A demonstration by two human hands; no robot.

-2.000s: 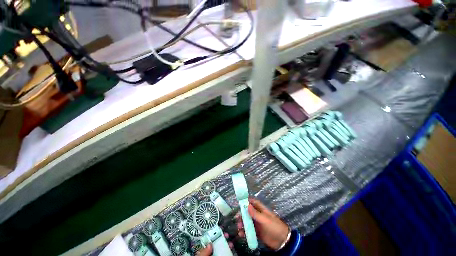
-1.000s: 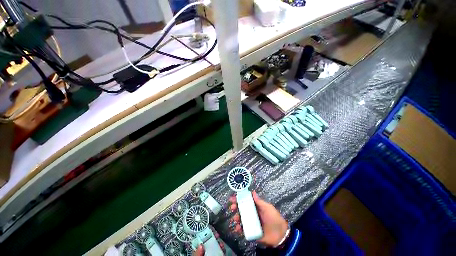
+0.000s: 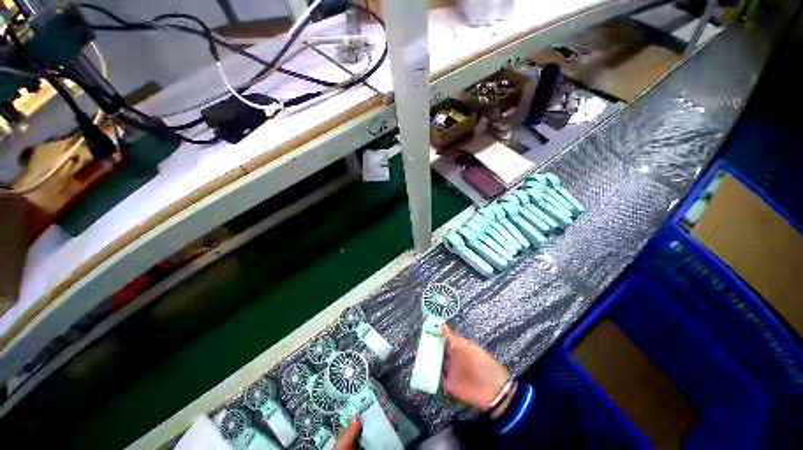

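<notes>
My right hand [image 3: 474, 371] holds a mint-green handheld fan [image 3: 429, 356] upright by its handle, with the round grille up and facing me. My left hand [image 3: 348, 434] is at the bottom edge, mostly cut off, its thumb on the handle of a second fan [image 3: 347, 374]. Several loose fans [image 3: 297, 380] lie around and behind that one at lower left. A tight slanted row of fans [image 3: 513, 223] lies on the silvery wrap [image 3: 563, 290] beyond my right hand, near the post.
A white metal post [image 3: 410, 132] stands behind the bench edge. A green conveyor [image 3: 264, 308] runs under a raised white shelf [image 3: 202, 193] with cables and a black adapter [image 3: 236, 117]. Blue crates [image 3: 704, 352] with cardboard are at right. A white sheet [image 3: 201, 435] is at lower left.
The fan in my right hand first showed its narrow side, then its dark-centred face, and now its lighter grille face. My left hand has stayed on its fan. The view has shifted slightly.
</notes>
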